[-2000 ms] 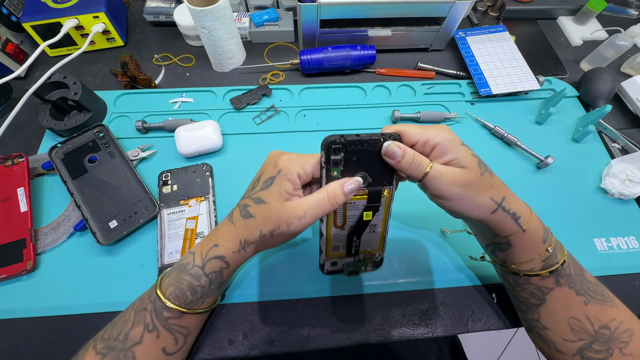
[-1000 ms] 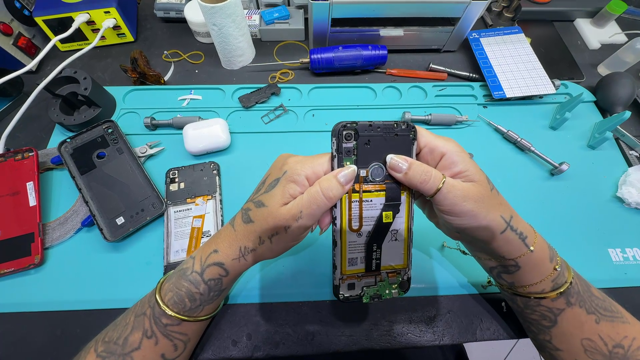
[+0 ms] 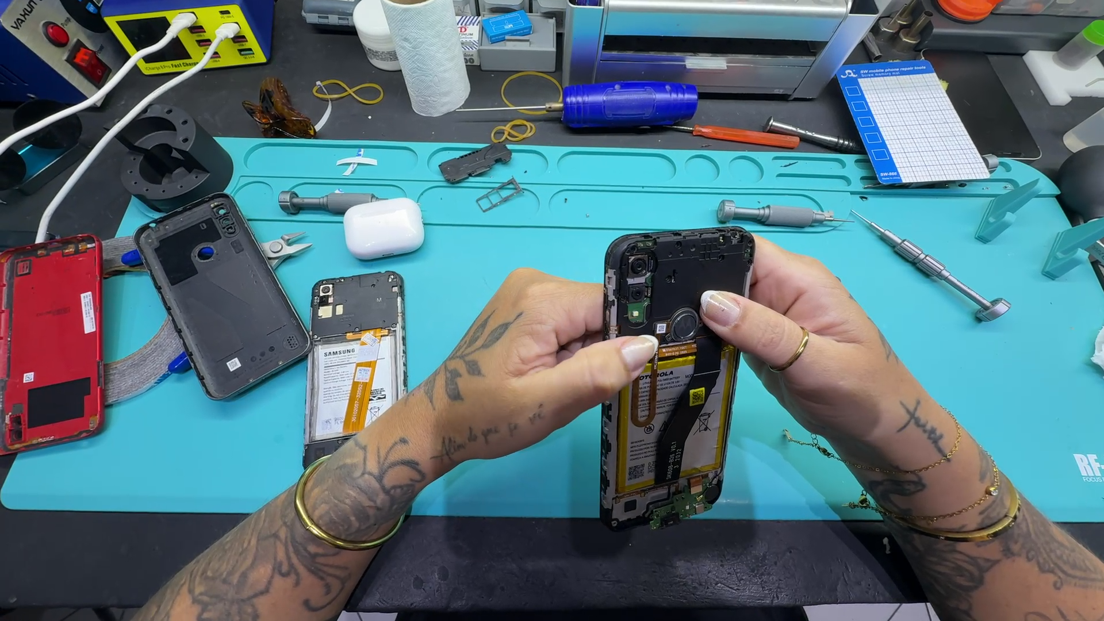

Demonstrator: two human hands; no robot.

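Observation:
An opened Motorola smartphone (image 3: 681,379) is held up between both hands, its inner side toward me. My left hand (image 3: 552,354) grips its left edge, thumb over the gold flex cable. My right hand (image 3: 789,336) grips the right edge, thumb beside the round fingerprint sensor; the fingers behind the phone are hidden. A black flex cable (image 3: 677,444) runs down over the battery. A small green circuit board (image 3: 681,509) sticks out at the phone's bottom end. Left of my hands lie an opened Samsung phone (image 3: 355,362), a dark back cover (image 3: 222,297) and a red phone cover (image 3: 53,345).
On the teal repair mat (image 3: 517,483) lie a white earbud case (image 3: 384,228), several screwdrivers, including one precision screwdriver (image 3: 936,263) at right, and cutting pliers (image 3: 280,248). Behind are a blue-handled tool (image 3: 630,105), a paper roll (image 3: 425,56) and a gridded screw mat (image 3: 914,121).
The Motorola phone tilts from a steep angle to face me more, then turns slightly sideways again. Both hands stay on its edges throughout.

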